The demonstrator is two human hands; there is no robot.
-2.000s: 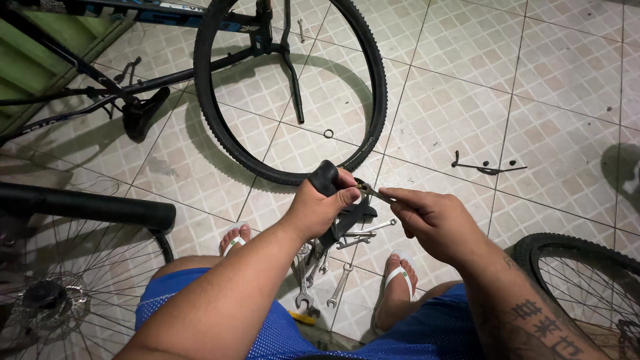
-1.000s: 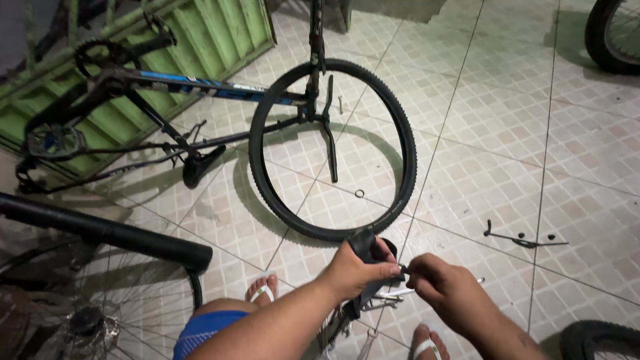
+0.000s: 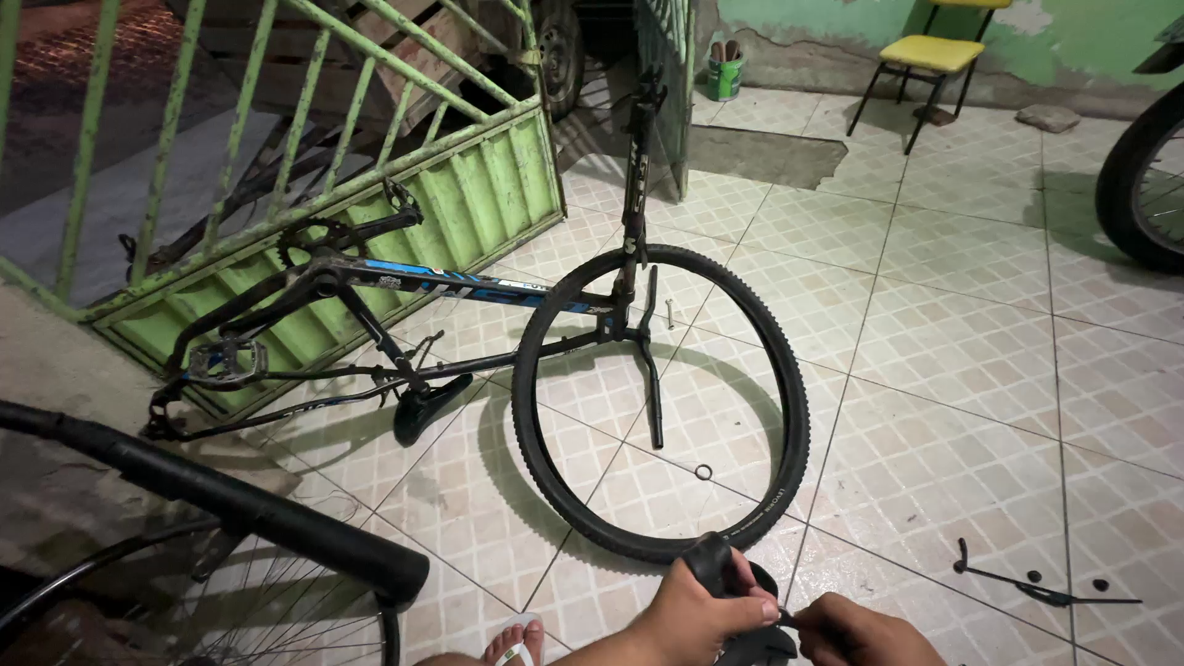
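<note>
Near the bottom edge of the head view, my left hand (image 3: pixel 708 606) grips a folded piece of black rubber (image 3: pixel 710 560), perhaps an inner tube. Just right of it, my right hand (image 3: pixel 856 634) pinches a small dark piece that meets the rubber; what it is cannot be told. Beyond my hands a bare bicycle tire (image 3: pixel 795 444) leans against an upside-down bicycle frame (image 3: pixel 462 282), whose handlebar (image 3: pixel 655 398) and saddle (image 3: pixel 425 407) rest low by the floor. A small ring (image 3: pixel 703 472) lies on the tiles inside the tire's outline.
A spoked wheel (image 3: pixel 388 638) and a thick black tube (image 3: pixel 277 518) stand at the left. A green metal gate (image 3: pixel 481 176) is behind the frame. Thin black parts (image 3: pixel 1045 592) lie on the right. Farther off are a yellow chair (image 3: pixel 932 54) and another tire (image 3: pixel 1133 194).
The view has tilted up, bringing in the gate and chair. The metal tool my right hand held at the rubber two seconds ago is no longer plainly visible. Both hands remain together at the black rubber.
</note>
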